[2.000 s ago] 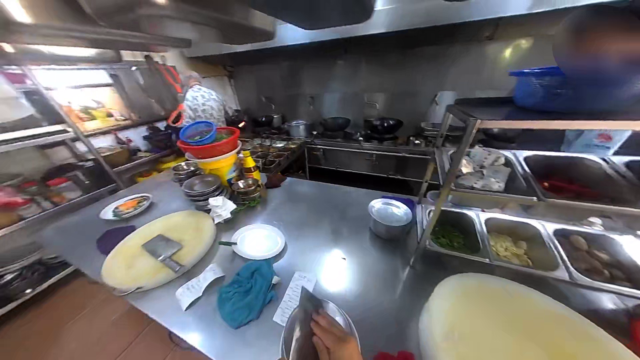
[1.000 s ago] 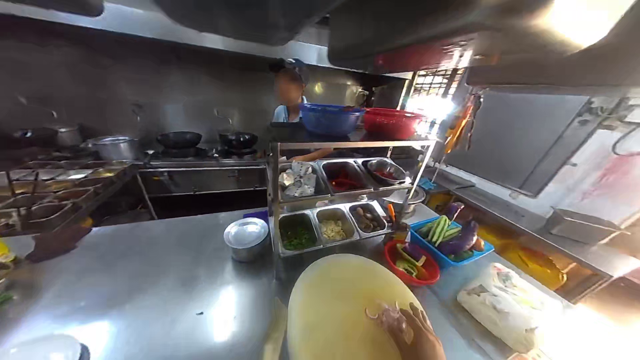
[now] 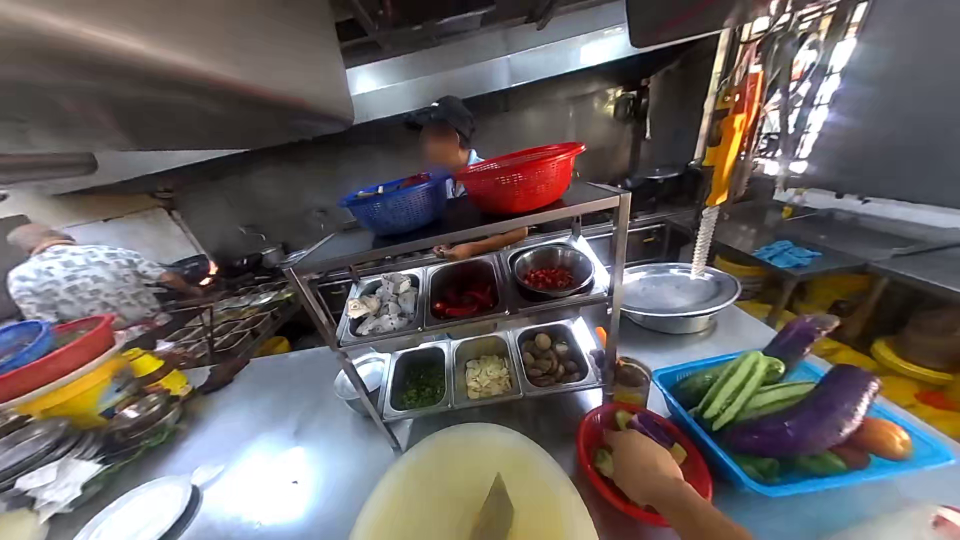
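Note:
My right hand (image 3: 641,465) reaches into a red plastic bowl (image 3: 701,472) of cut vegetables, its fingers down among purple and green pieces; whether they grip a piece cannot be told. Left of the bowl lies a round pale cutting board (image 3: 450,480). A knife blade (image 3: 495,510) points up over the board from the bottom edge, its handle out of frame. My left hand is not in view. Right of the bowl stands a blue plastic basket (image 3: 772,484) with eggplants (image 3: 806,420), ridged green vegetables (image 3: 739,386) and an orange-red vegetable (image 3: 881,439).
Ahead, a steel rack holds metal pans of chopped greens (image 3: 424,386), sliced garlic (image 3: 487,375), mushrooms (image 3: 551,360) and red chillies (image 3: 465,300). A blue colander (image 3: 397,206) and a red colander (image 3: 521,180) sit on top. One person stands behind it, another at the far left.
My right hand has gone from the cutting board into the red bowl of vegetables. The view swung far to the right from the first frame.

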